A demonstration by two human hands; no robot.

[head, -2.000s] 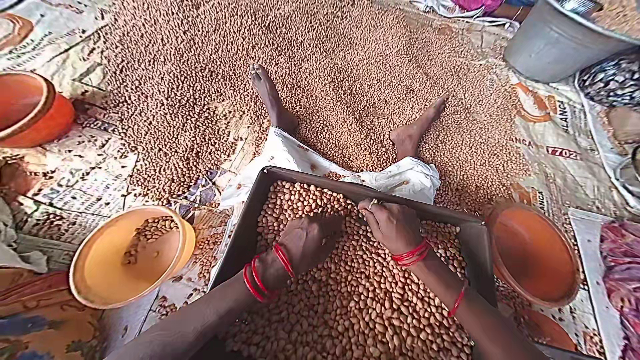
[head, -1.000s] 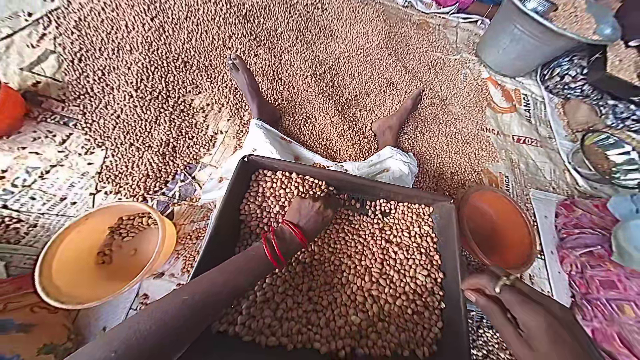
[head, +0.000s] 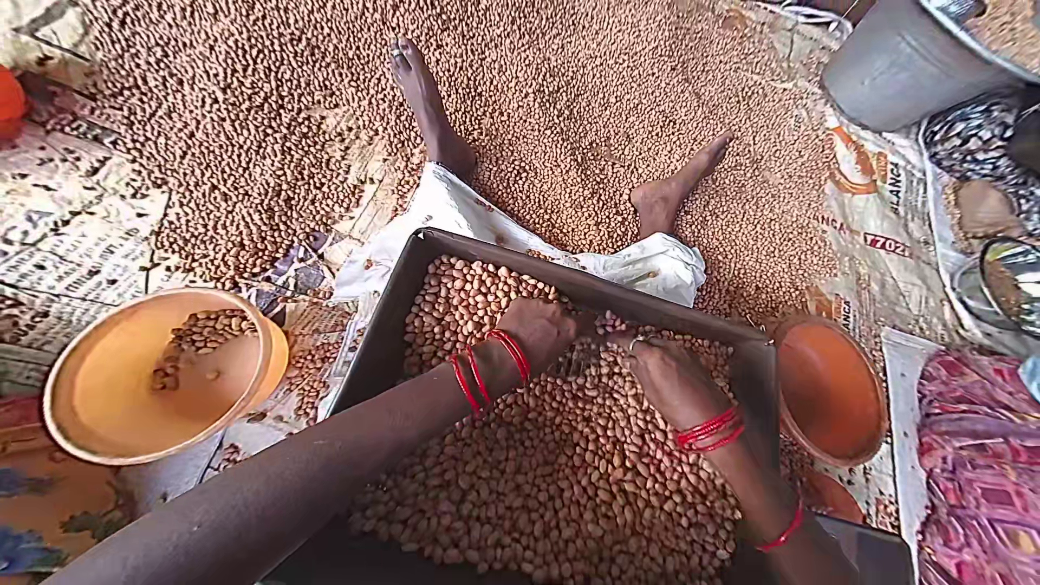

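Note:
A dark rectangular tray [head: 751,382] holds a layer of brown nuts or seeds [head: 569,479], with its far edge against a white cloth [head: 479,215] over the legs. My left hand [head: 540,331], with red bangles at the wrist, is curled over the nuts near the tray's far side. Just to its right, my right hand [head: 670,374] reaches in with its fingers toward the left hand; it wears a ring and red bangles. Between the two hands lie a few pinkish pieces and a dark patch. What the fingers of either hand grip cannot be made out.
Nuts [head: 569,97] cover the floor sheet around two bare feet. An orange-yellow bowl [head: 106,390] with some nuts stands left, an orange bowl [head: 837,390] right of the tray. A metal bucket [head: 902,65] stands back right, above steel dishes [head: 1016,284] and pink patterned fabric [head: 983,455].
One second ago my right hand was outside the tray at its right side; now it is back inside beside my left hand. The left hand has stayed in the nuts.

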